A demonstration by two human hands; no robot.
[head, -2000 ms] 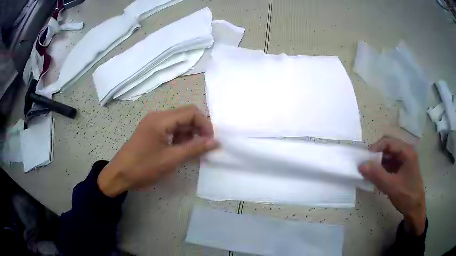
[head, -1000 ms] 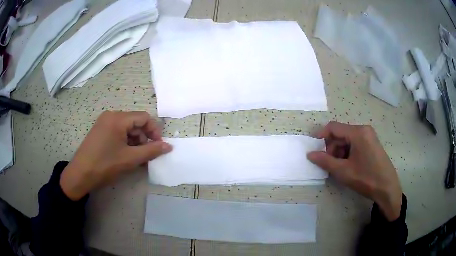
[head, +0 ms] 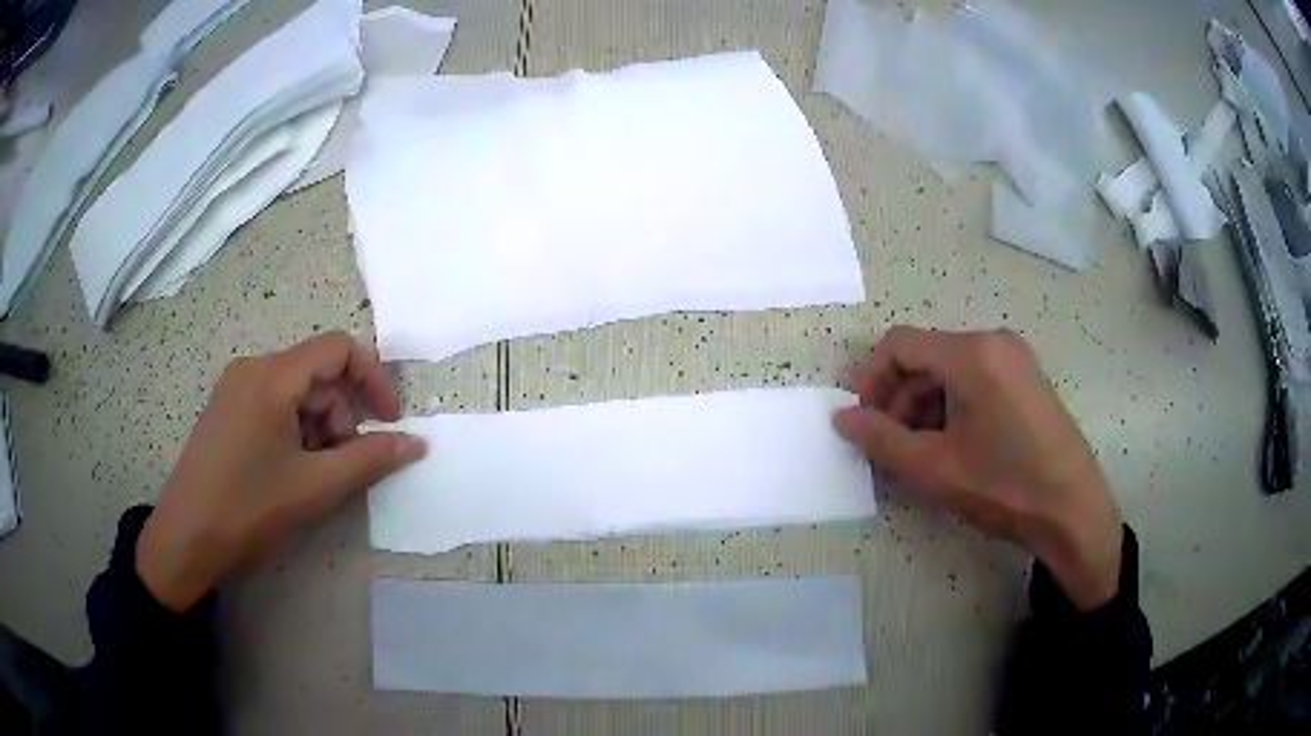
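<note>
A white fabric strip, seemingly a stack with layered edges, lies flat across the table in front of me. My left hand pinches its upper left corner between thumb and finger. My right hand pinches its upper right corner. A greyish interlining strip lies flat just below it, nearest me, apart from it. A wide white panel with a curved right side lies beyond the strip, with a gap of bare table between them.
A bundle of cut pieces fans out at the upper left. A black handle end shows at the left edge. Translucent interlining scraps lie at the upper right. Fabric offcuts and shears lie at the far right.
The strip held between my hands has come down flat onto the white strip stack. The gap between stack and wide panel has opened. The view has shifted right.
</note>
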